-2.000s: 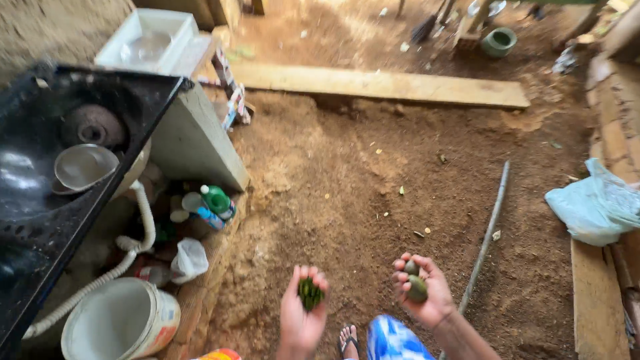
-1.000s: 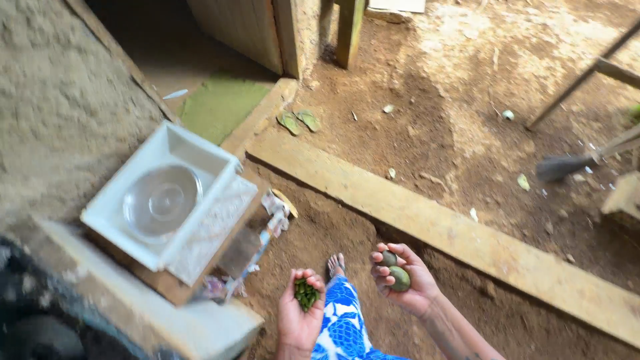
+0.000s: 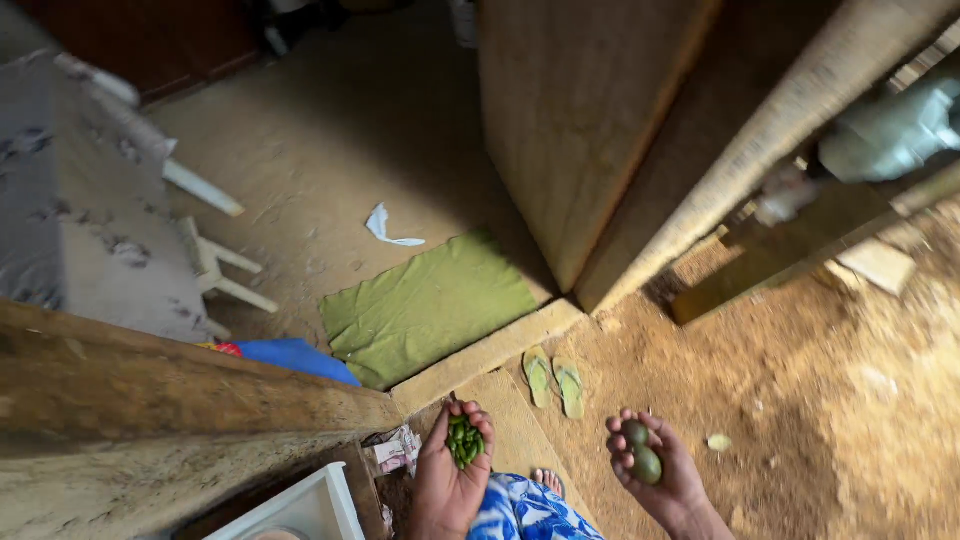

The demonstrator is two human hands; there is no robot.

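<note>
Cupped palm up, my left hand (image 3: 454, 472) holds a heap of small green chili-like pods (image 3: 465, 441) at the bottom middle. To its right, my right hand (image 3: 664, 472) has its fingers curled around round green fruits; the larger fruit (image 3: 645, 465) lies nearer the palm and a smaller, darker fruit (image 3: 634, 431) sits by the fingertips. The hands are well apart. Between them show the blue and white patterned clothing over my legs and one foot.
Ahead is a doorway with a wooden door (image 3: 577, 127), a raised sill (image 3: 487, 349) and a green cloth mat (image 3: 431, 304) inside. Green flip-flops (image 3: 568, 386) lie outside the sill. A cloth-covered table (image 3: 120, 225) stands inside at left; a white basin (image 3: 337, 499) is at the bottom left.
The view has moved from the black sink and dirt yard to the doorway. The flip-flops and green mat are nearer than one second ago. Both hands still hold the same things.
</note>
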